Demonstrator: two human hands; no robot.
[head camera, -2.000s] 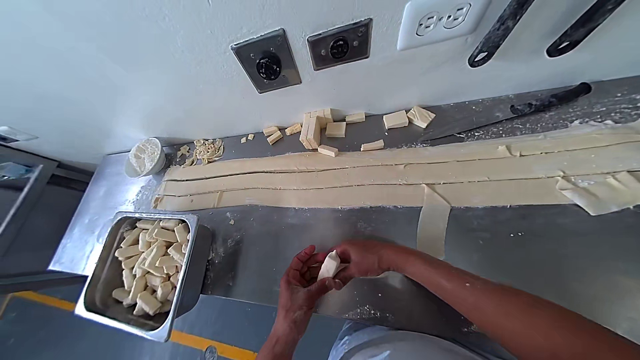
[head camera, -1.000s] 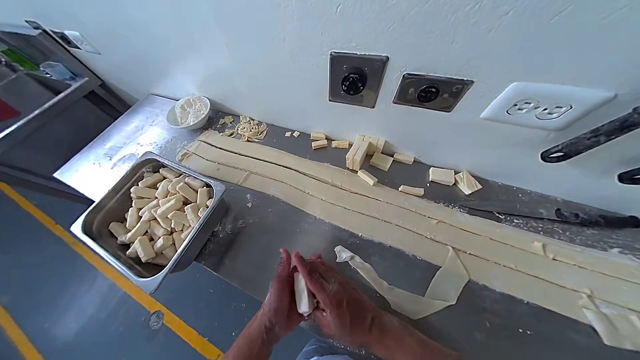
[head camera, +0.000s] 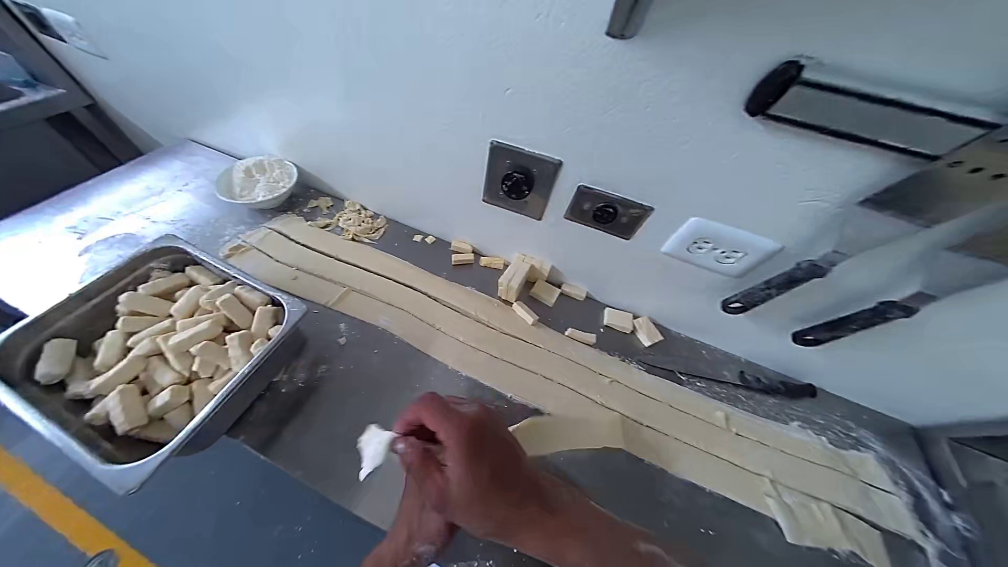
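Note:
My right hand (head camera: 472, 461) is closed at the bottom centre, over my left hand (head camera: 421, 504), which it partly hides. A white piece of dough (head camera: 375, 450) sticks out to the left from between the fingers; which hand grips it is hard to tell. Long flat dough strips (head camera: 441, 315) lie side by side across the metal table, and a loose strip end (head camera: 571, 435) curls beside my right hand. At left, a deep steel pan (head camera: 293, 311) holds many wrapped dough pieces (head camera: 197, 335). Cut cheese-like blocks (head camera: 516, 277) lie behind the strips, near the wall.
A bowl of flour (head camera: 262, 179) stands at the back left, beside dough scraps (head camera: 361, 221). A knife with a black handle (head camera: 778, 385) lies behind the strips. Outlets (head camera: 721, 247) and hanging black-handled tools (head camera: 783, 285) are on the wall. The table's front edge runs below the pan.
The dough piece lay between both palms a second ago; now it pokes out left of my closed hands. The loose strip lies differently. The view has swung.

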